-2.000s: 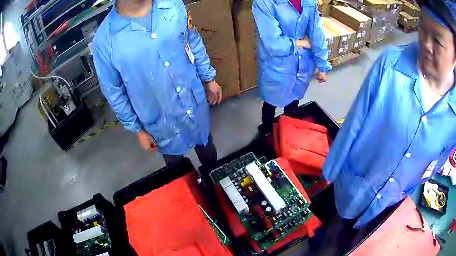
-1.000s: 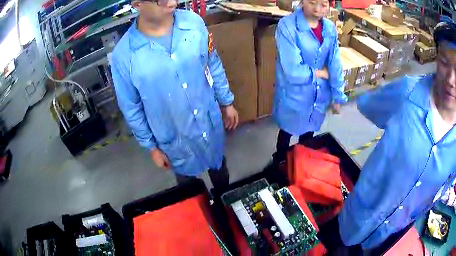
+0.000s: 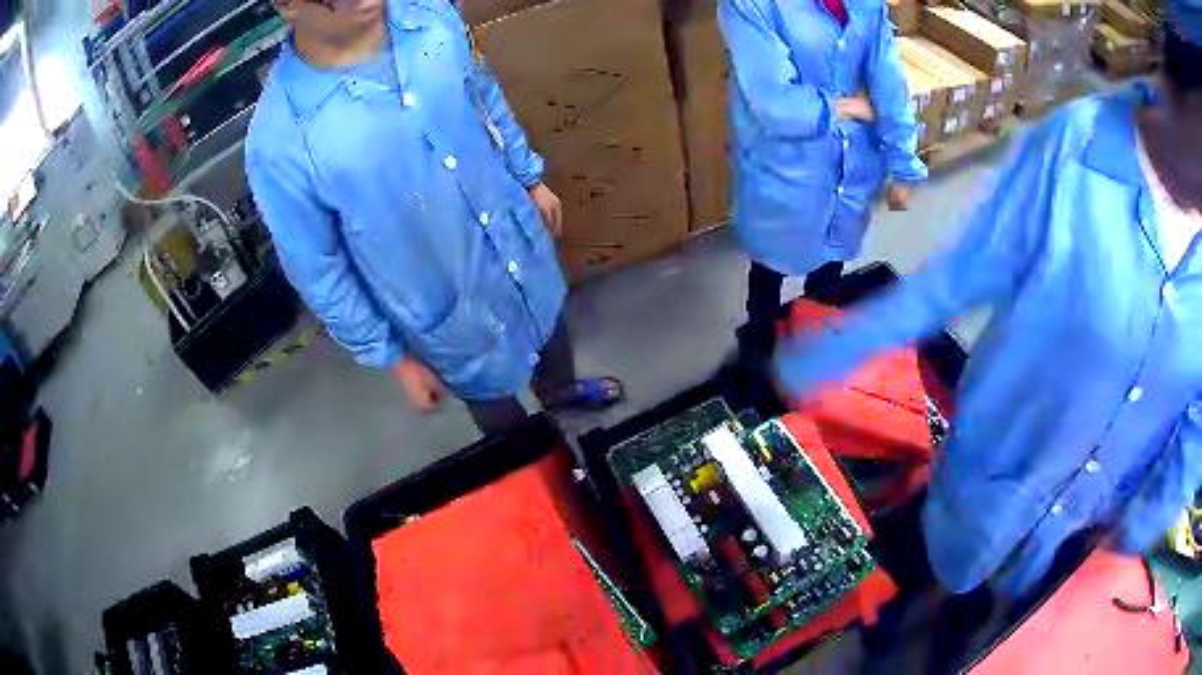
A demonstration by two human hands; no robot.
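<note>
Neither of my hands is in the picture. Nearest in front of me, an assembled circuit board (image 3: pixel 738 521) lies parts side up on red foam sheets over a black bin. It carries white heatsinks (image 3: pixel 755 495) and a yellow-wrapped transformer (image 3: pixel 703 476). Another green board edge shows under it. To its left, a large red separator sheet (image 3: pixel 494 580) covers a black bin, with a green board edge at its right side. More red sheets (image 3: pixel 863 402) lie in a bin behind the board.
Small black bins (image 3: pixel 277 600) with boards stand at lower left. Two people in blue coats (image 3: pixel 429 224) stand beyond the bins; a third (image 3: pixel 1055 343) stands close on the right, by a red sheet (image 3: pixel 1094 626). A black bin with equipment (image 3: pixel 237 323) is on the floor.
The person on the right has stretched a blurred arm out over the red sheets behind the board. The view has shifted. The board still lies in the same spot.
</note>
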